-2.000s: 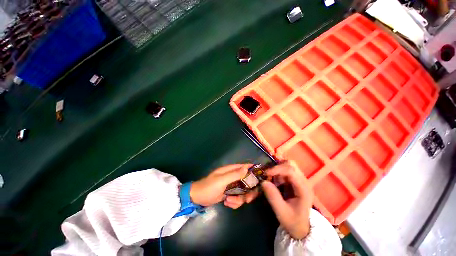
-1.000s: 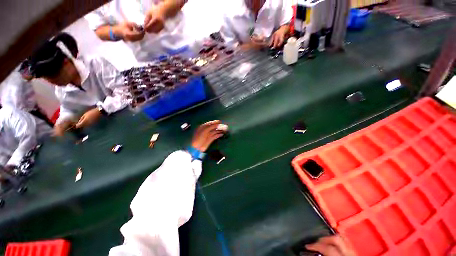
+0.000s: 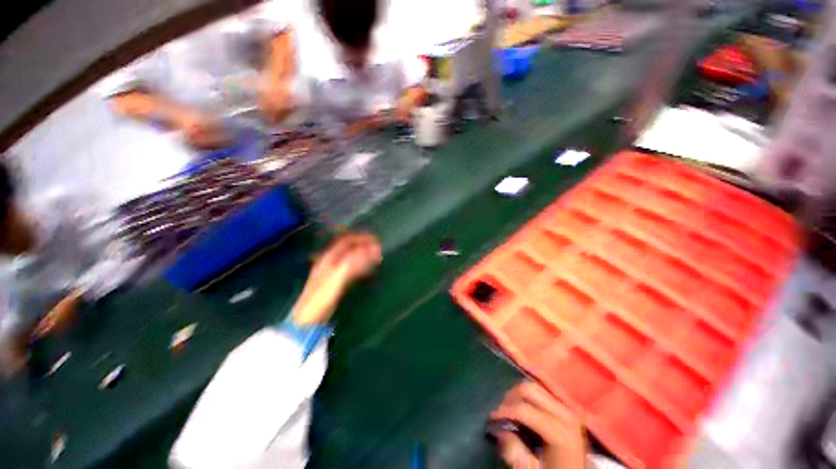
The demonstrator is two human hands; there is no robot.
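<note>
The frame is blurred. My left hand [image 3: 346,259], with a blue strap at the wrist, reaches over the green belt, fingers curled; whether it holds anything cannot be told. My right hand [image 3: 543,419] is low, beside the near left edge of the orange-red tray [image 3: 587,298], with its fingers around a dark module [image 3: 513,430]. A dark module [image 3: 482,292] sits in the tray's left corner pocket. A small dark module [image 3: 447,246] and a pale-faced one [image 3: 511,186] lie on the belt.
Several small modules lie at left on the belt [image 3: 183,336]. A blue bin [image 3: 240,240] heaped with dark parts, a clear tray [image 3: 376,183] and a white bottle [image 3: 429,125] stand across it. People in white coats sit opposite. Papers [image 3: 701,136] lie beyond the orange-red tray.
My hands, together at a module two seconds ago, are apart. My left hand has gone out over the belt. Since one second ago, the view has shifted and more of my right hand shows.
</note>
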